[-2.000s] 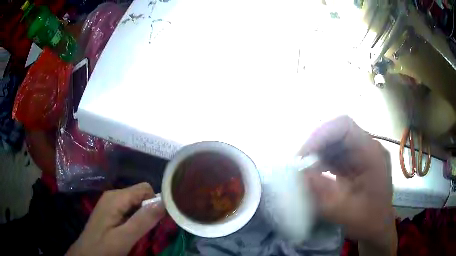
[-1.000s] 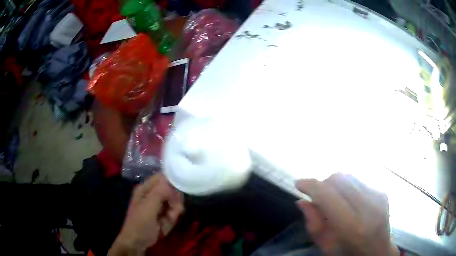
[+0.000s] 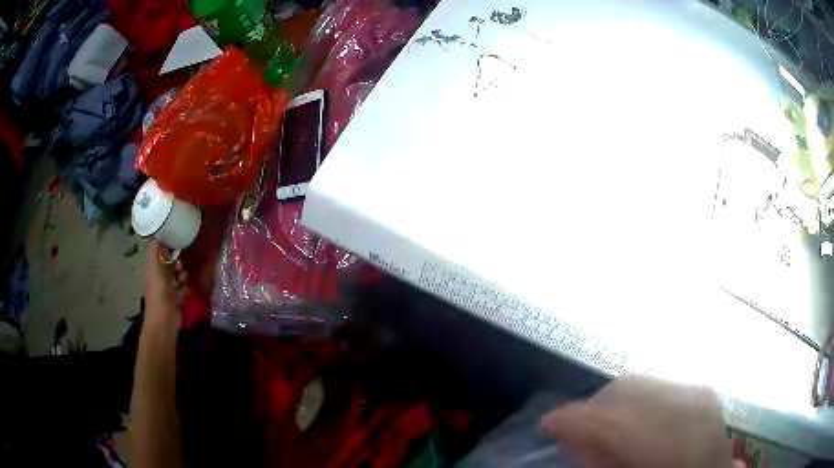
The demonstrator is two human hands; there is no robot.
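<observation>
A white lidded mug (image 3: 174,218) is at the left, beside the orange-red plastic bag, its lid on and its handle toward me. My left hand (image 3: 168,274) holds it by the handle with the arm stretched out. My right hand (image 3: 645,425) is blurred at the front edge of the white sewing machine table (image 3: 549,183), cut off by the bottom of the picture. Its fingers are hard to make out, and nothing shows in it.
A smartphone (image 3: 301,146) lies on a clear-wrapped dark red packet (image 3: 274,283) left of the table. The orange-red plastic bag (image 3: 215,128) and a green plastic bottle (image 3: 233,20) lie beyond. Red cloth (image 3: 352,416) is heaped below. Glare covers much of the table.
The mug was open in my left hand, then lidded near the table corner. It has now moved far left. My right hand has moved down along the table edge, and the view has turned left.
</observation>
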